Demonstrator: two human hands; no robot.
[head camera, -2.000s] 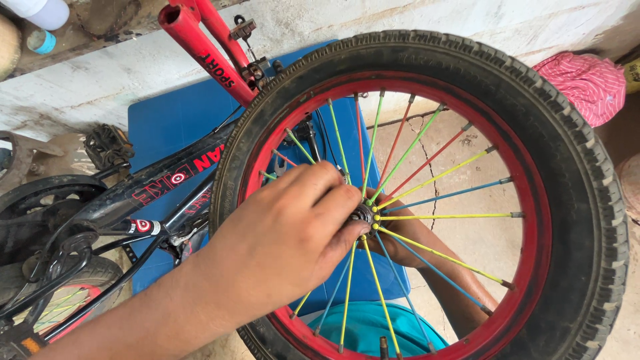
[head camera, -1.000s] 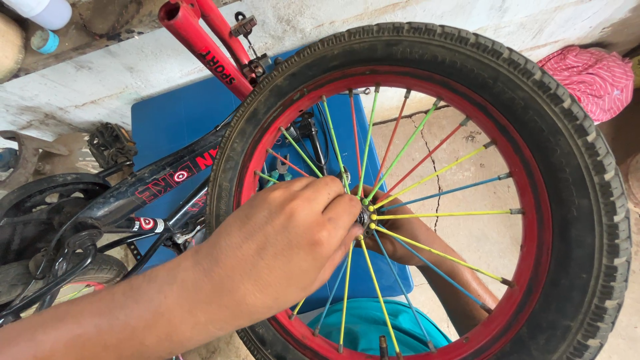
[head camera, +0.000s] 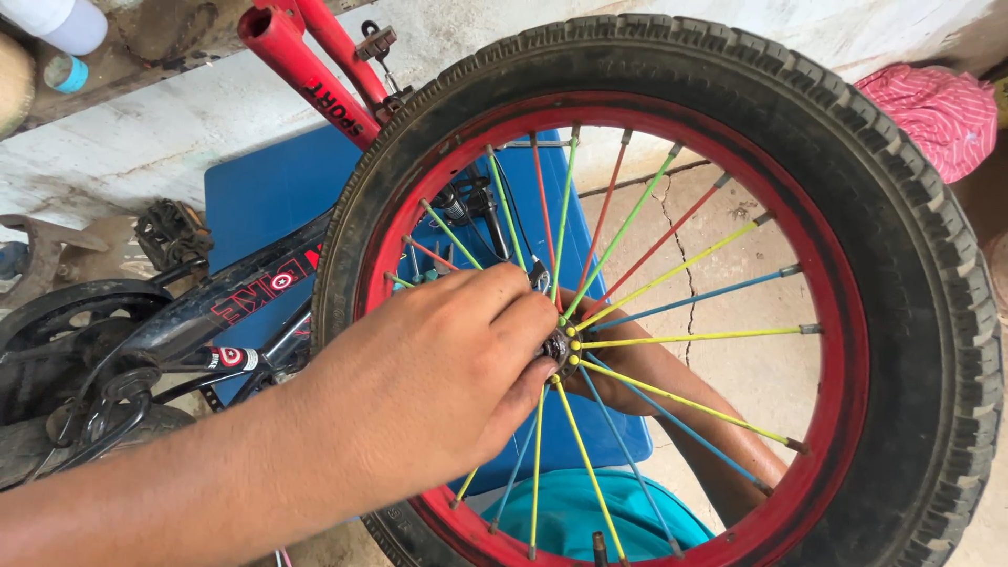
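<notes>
A bicycle wheel with a black knobby tire (head camera: 906, 260), a red rim (head camera: 846, 331) and coloured spokes is held up in front of me. My left hand (head camera: 449, 354) reaches in from the left, its thumb and fingers closed around the axle end at the wheel hub (head camera: 561, 350). Behind the spokes, my right hand (head camera: 618, 362) is at the far side of the hub; its fingers are mostly hidden, so its hold cannot be made out.
A black bicycle frame (head camera: 260, 287) lies at the left, with a pedal (head camera: 173, 232). A red fork (head camera: 315, 71) stands near the wall. Behind the wheel is a blue plastic table (head camera: 260, 181) with tools on it. A pink striped cloth (head camera: 929, 118) is at the right.
My left hand's fingers have shifted slightly at the hub. The wheel stays in much the same place.
</notes>
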